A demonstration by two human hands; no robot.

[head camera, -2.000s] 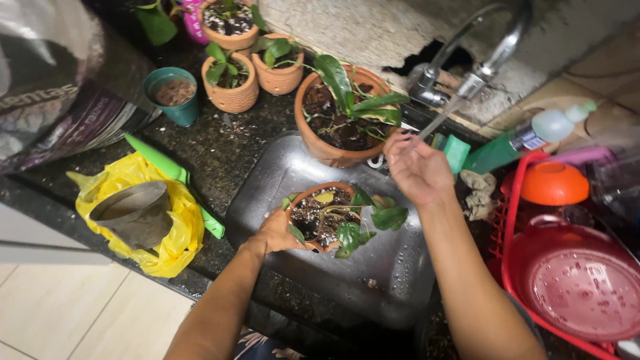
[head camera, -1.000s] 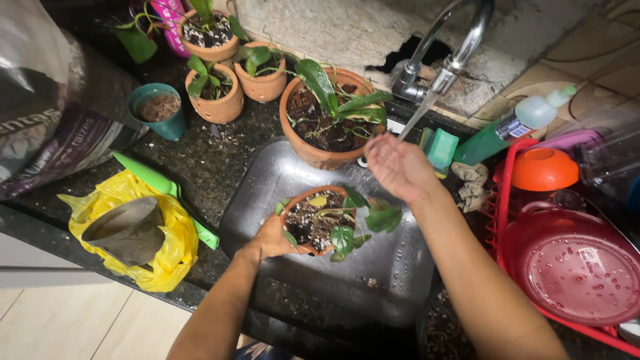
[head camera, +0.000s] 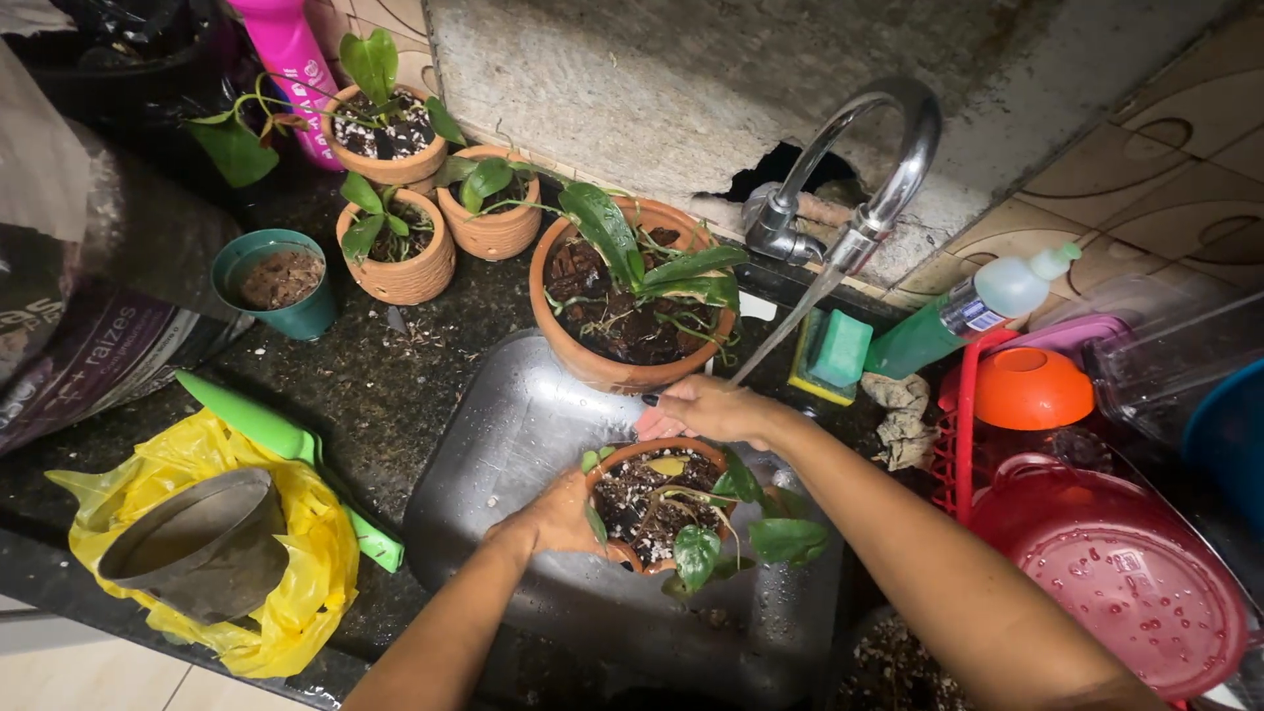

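Observation:
My left hand [head camera: 563,513] grips the left side of a terracotta pot [head camera: 655,571] that holds a trailing green plant and dark soil with white bits. This pot is held over the stainless steel sink [head camera: 474,434]. Just above its rim is my right hand [head camera: 706,407], palm turned partly down and fingers bent, holding nothing that I can see. A stream of water [head camera: 790,321] runs from the chrome faucet [head camera: 861,232] onto the right hand. Behind the hands, a larger terracotta pot [head camera: 558,346] with a broad-leaved plant overhangs the sink's back edge.
Left: a yellow plastic bag [head camera: 326,583] under a grey pot [head camera: 212,558], a green trowel [head camera: 257,420], a teal pot [head camera: 306,314], small terracotta pots [head camera: 405,267] and a soil bag [head camera: 109,336]. Right: a sponge [head camera: 839,351], a green soap bottle [head camera: 923,341] and a red dish rack [head camera: 963,434] with dishes.
My right hand has come down and left from beside the faucet's stream toward the rim of the held pot. The left hand still holds that pot over the sink.

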